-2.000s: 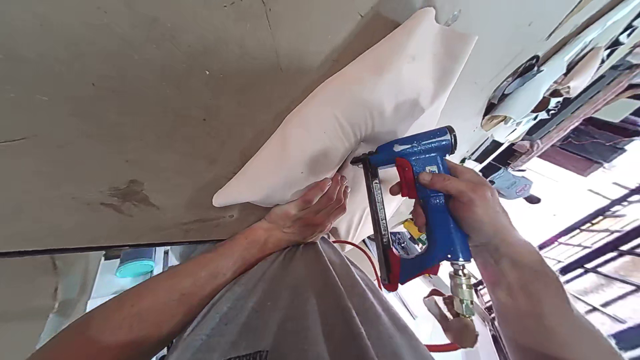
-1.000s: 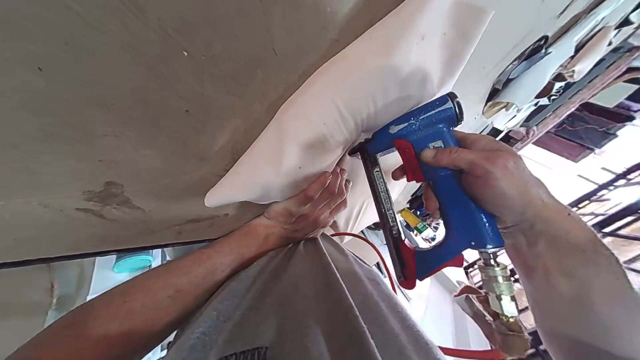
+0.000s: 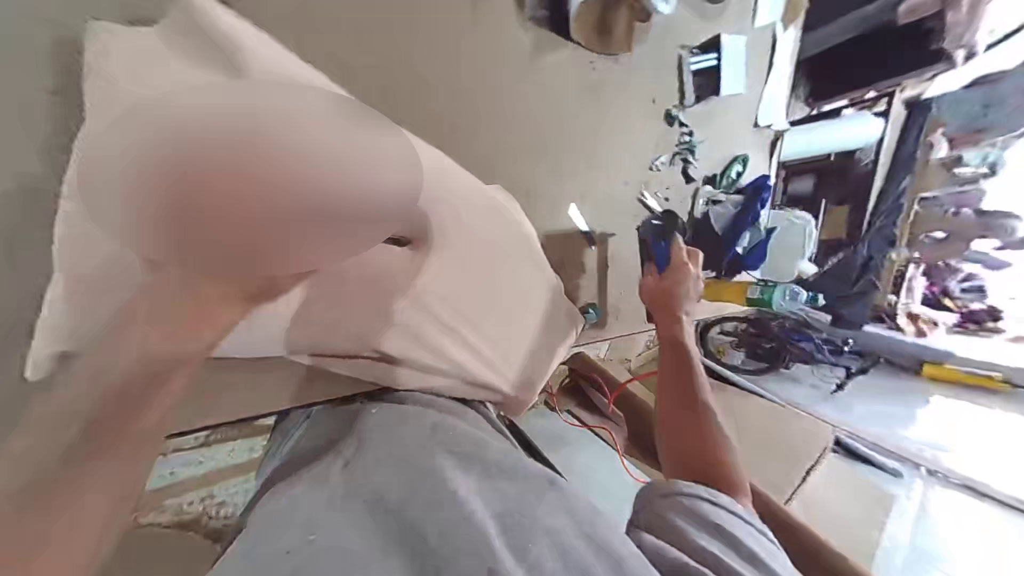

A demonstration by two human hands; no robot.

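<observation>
A cream upholstery cover (image 3: 480, 304), seemingly of leather or fabric, lies across the left and middle of the brown work surface, creased near its lower right end. My left arm reaches in from the lower left. Over the cover, my left hand (image 3: 248, 176) is lost in a large blur, so its fingers and any hold cannot be made out. Well to the right of the cover, my right hand (image 3: 674, 284) is closed round the blue air stapler (image 3: 660, 244) at the far side of the surface. The stapler is seen end-on and partly hidden by the fingers.
A small bladed tool (image 3: 582, 224) lies between cover and stapler. Blue cloth (image 3: 750, 220), a plastic bottle (image 3: 760, 294) and an open box (image 3: 712, 68) are on the right. A red hose (image 3: 600, 428) hangs below the edge, near a bicycle (image 3: 760, 344).
My right hand has taken the stapler away from the cover, out to the right. My left hand has left the cover's lower edge. The cover lies differently, and the view has shifted widely.
</observation>
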